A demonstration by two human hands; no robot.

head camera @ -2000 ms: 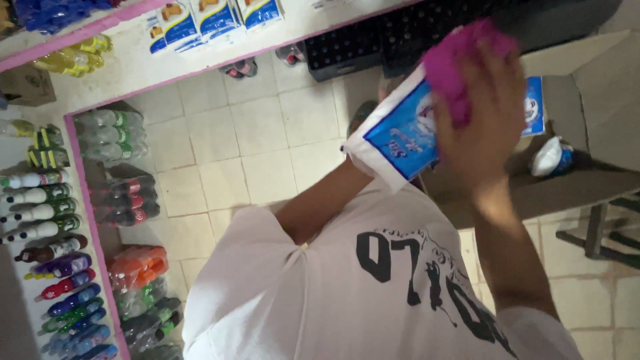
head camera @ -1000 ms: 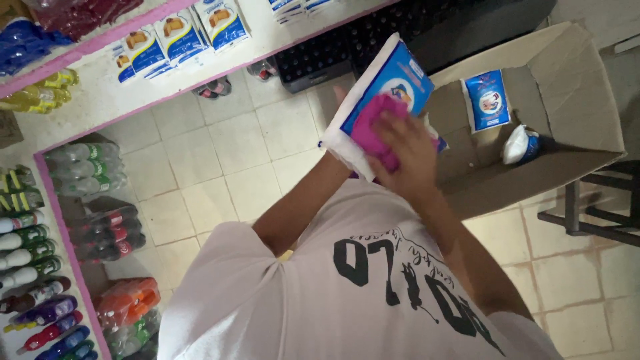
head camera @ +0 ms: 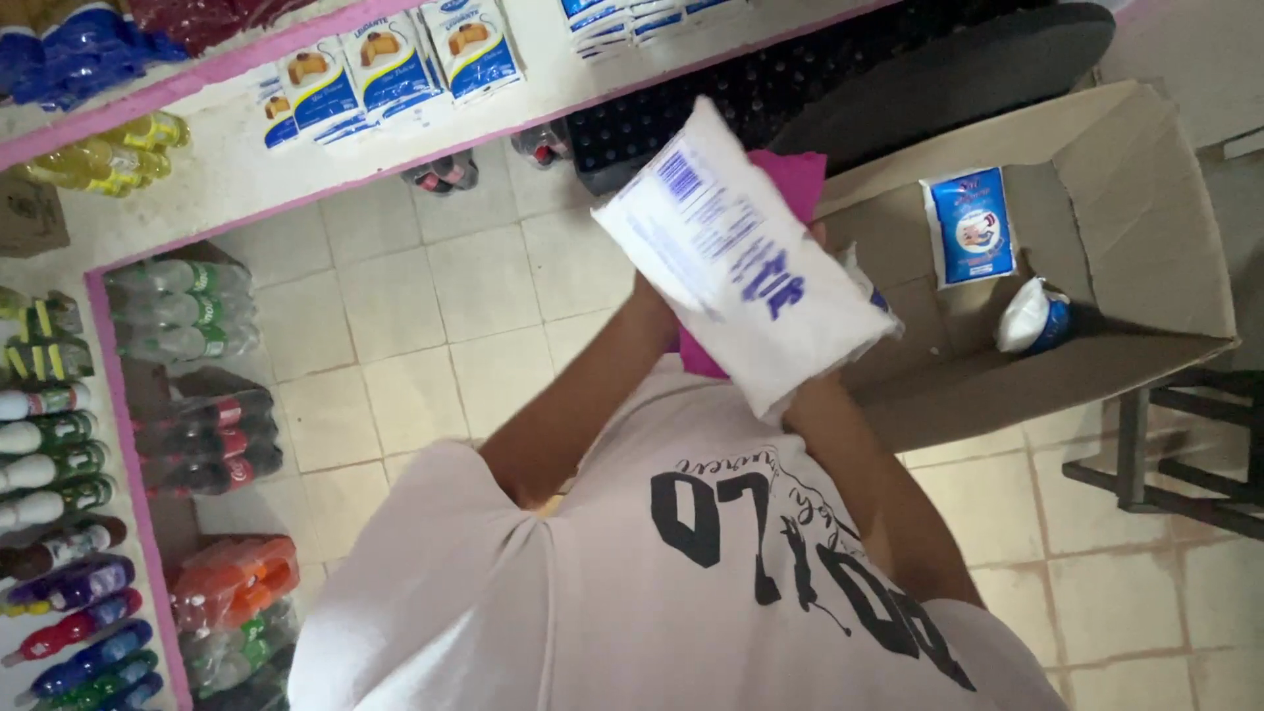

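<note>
A filled white plastic packet with blue print (head camera: 746,262) is tilted in front of my chest, its barcode side toward me. Behind it, a bright pink cloth (head camera: 795,183) shows at the upper right and lower left edges. My left hand (head camera: 656,301) is at the packet's left side, with its fingers hidden. Most of my right hand (head camera: 818,380) is also hidden, behind the packet and against the cloth. To the right, an open cardboard box (head camera: 1136,217) holds a blue-and-white packet (head camera: 973,227) lying flat and a crumpled white-and-blue packet (head camera: 1032,318).
A pink-edged white shelf (head camera: 227,163) with small packets runs across the upper left. Bottles (head camera: 188,306) stand in groups below and along the left side. A black crate (head camera: 632,128) is beyond my hands, and a dark stool (head camera: 1136,454) is under the box's right end.
The packet has been turned over: its blue printed front faced me before, and its white back does now. The pink cloth, earlier on top under my right hand, is behind the packet.
</note>
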